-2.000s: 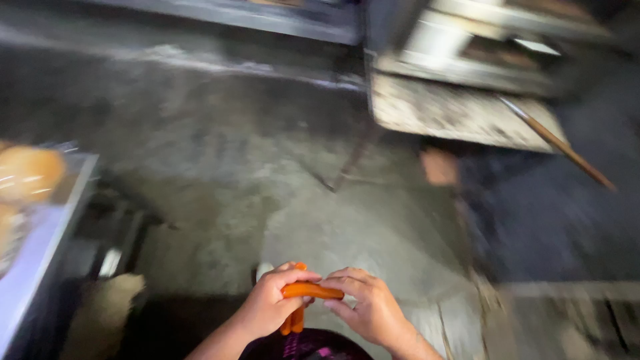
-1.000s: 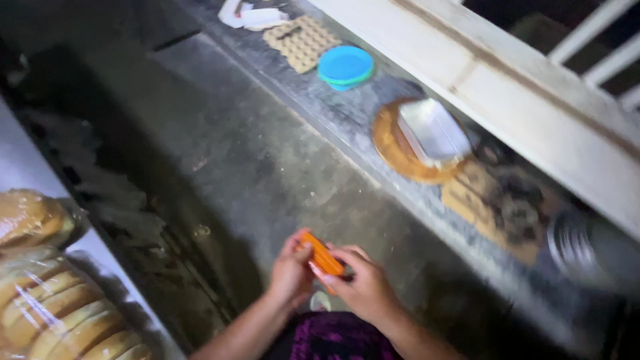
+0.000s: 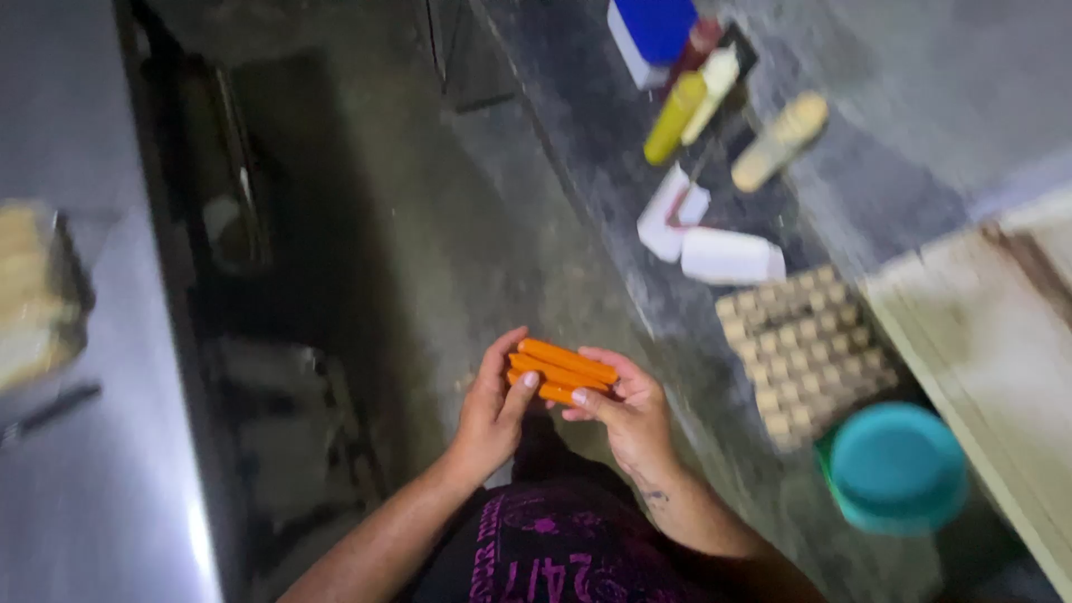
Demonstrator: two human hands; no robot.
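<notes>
Several orange sticks, which look like sausages or peeled carrots point(image 3: 565, 367), lie side by side between my hands at the lower middle of the head view. My left hand point(image 3: 496, 400) grips their left ends, its thumb on top of the lower ones. The right ends are in my right hand point(image 3: 630, 406), with the thumb over the lowest stick and the fingers behind. Both hands are held in front of my body, above the floor. The palms and the undersides of the sticks are hidden.
At left is a metal table point(image 3: 109, 494) with bagged bread point(image 3: 33, 293). Along the right ledge are a yellow bottle point(image 3: 675, 119), a white container point(image 3: 732, 256), an egg tray point(image 3: 804, 356) and a turquoise round lid or basin point(image 3: 899, 467). Concrete floor point(image 3: 469, 209) runs between.
The view has swung a lot across the room. The orange sticks, crossed two seconds ago, now lie side by side, still held in both hands.
</notes>
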